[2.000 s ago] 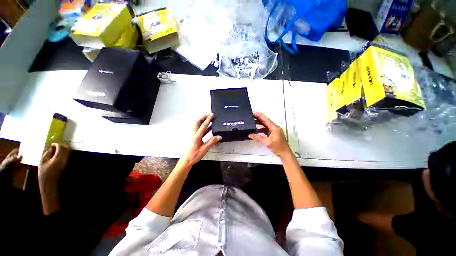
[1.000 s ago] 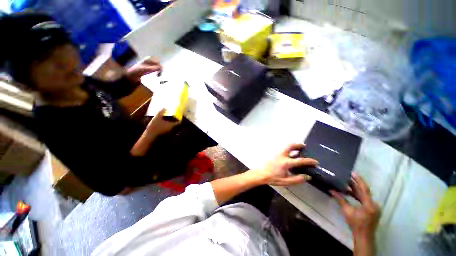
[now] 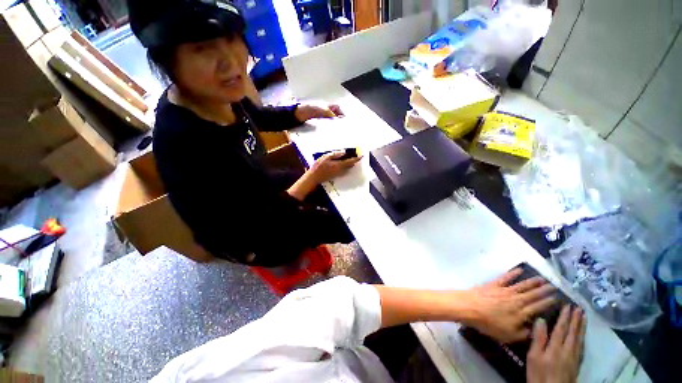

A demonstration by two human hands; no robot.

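A closed black gift box (image 3: 514,357) lies on the white bench at the lower right, largely covered by my hands. My left hand (image 3: 512,305) lies flat on top of it, fingers spread a little. My right hand (image 3: 555,345) rests on its right part, fingers pointing up the picture; the wrist is cut off by the lower edge. Neither hand visibly wraps around the box.
Stacked black boxes (image 3: 422,166) stand further left along the bench (image 3: 449,243), with yellow sleeves (image 3: 505,138) behind. A clear bag of small accessories (image 3: 606,269) lies behind my hands. A seated person (image 3: 217,164) is at the left, beside an open carton (image 3: 153,206).
The view has swung left. My hands have moved from the box's sides and front edge onto its top. The person's hand has moved, and the large yellow piece held there no longer shows.
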